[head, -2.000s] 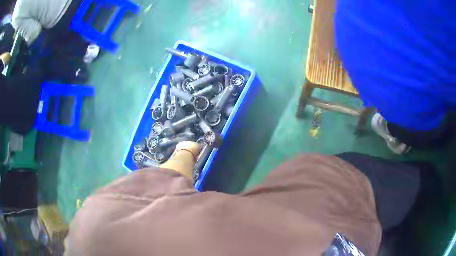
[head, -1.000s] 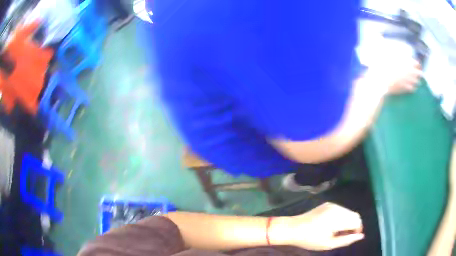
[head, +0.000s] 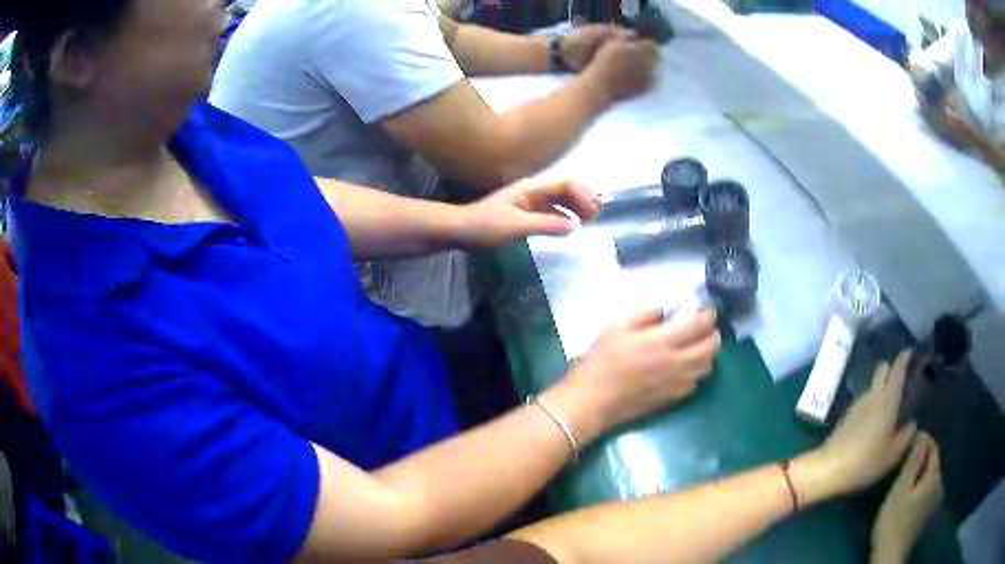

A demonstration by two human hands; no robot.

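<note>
My left hand [head: 871, 424], with a red cord at the wrist, reaches over the right end of the bench, its fingers around a dark grey handheld unit [head: 949, 337]. The unit's round end shows beyond the fingers; its handle is mostly hidden. My right hand [head: 909, 490] is close beside, fingertips near the same unit; its grip is unclear. A white handheld unit [head: 829, 350] with a spoked round face lies just left of my hands. A dark mat [head: 975, 419] is beneath and beyond them.
A person in blue [head: 220, 364] sits at left, one hand beside several dark units [head: 661, 237] on white sheets [head: 573, 297]. Another person in a light shirt [head: 331, 77] works farther back. The green bench cover [head: 650, 452] shows in front. Another worker's arm is at far right.
The view has swung from the floor and blue parts bin up to the bench. My left hand has moved from the bin to the bench; my right hand is now in view.
</note>
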